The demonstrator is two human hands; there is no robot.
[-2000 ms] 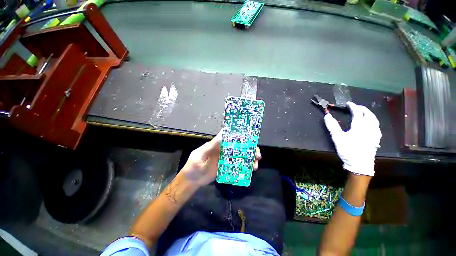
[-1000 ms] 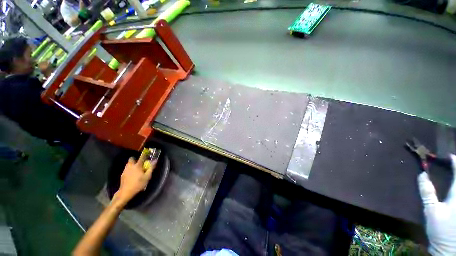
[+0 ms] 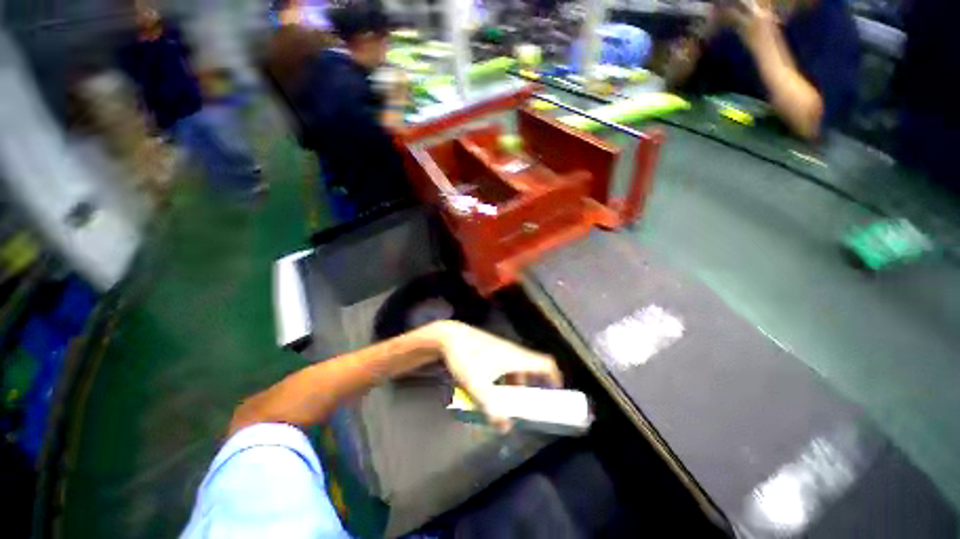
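Observation:
My bare left hand [image 3: 486, 363] holds a blurred white, board-sized piece [image 3: 539, 408] from above, with a yellow part showing at its left end. The piece is over the gap between the bench edge and the lower shelf, in front of the black disc [image 3: 405, 307]. Motion blur hides its details, and I cannot tell whether it is a circuit board. My right hand is out of the picture.
An orange-red rack [image 3: 526, 226] stands at the far end of the black bench mat [image 3: 690, 392], which carries silvery tape. Beside it, the green conveyor belt [image 3: 726, 226] bears a green board [image 3: 886, 244]. People are beyond the rack and across the belt.
The view has swung left. My left hand has moved from over the disc toward the bench edge, now with the white piece. My gloved right hand and the cutters have left the picture.

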